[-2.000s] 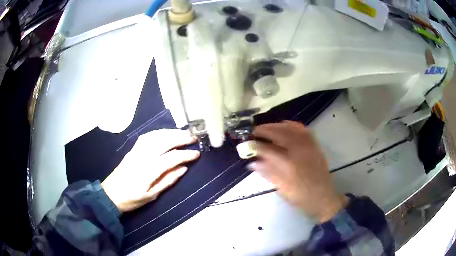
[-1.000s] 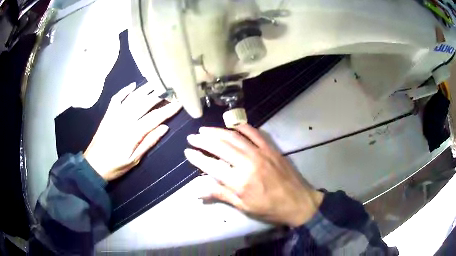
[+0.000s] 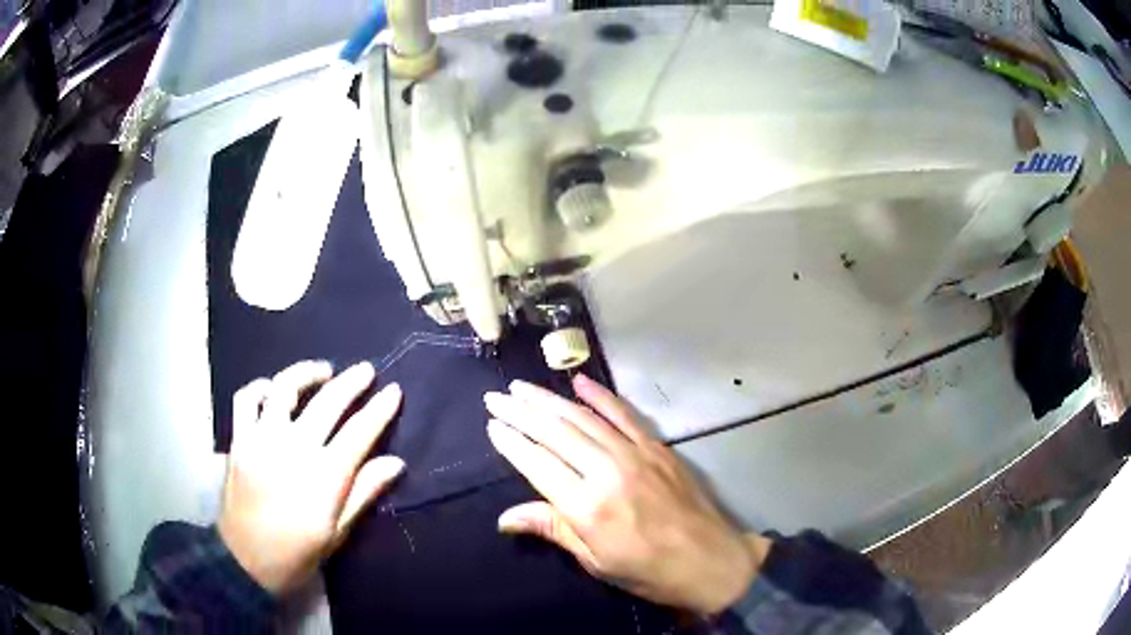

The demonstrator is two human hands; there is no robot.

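A dark navy garment panel (image 3: 428, 428) lies under the machine head and runs down past the lower edge of the picture. Pale double stitching forms an angled line on it, ending at the presser foot (image 3: 487, 349). My left hand (image 3: 292, 478) lies flat on the panel's left part, fingers slightly apart. My right hand (image 3: 620, 496) lies on the panel below the lower pale knob (image 3: 566, 349), fingers pointing up and left. Neither hand pinches the cloth. The needle is too small to tell.
The cream JUKI machine (image 3: 744, 137) spans the top and right. A long white rounded shape (image 3: 279, 230) shows over the cloth at left. A small white box (image 3: 837, 27) and a green item (image 3: 1027, 77) lie on the machine. A dark bundle (image 3: 1048, 347) is at far right.
The panel has been turned, so its long stitched edge no longer runs diagonally and the angled stitching shows near the foot. My left hand has moved lower. My right hand stays below the knob.
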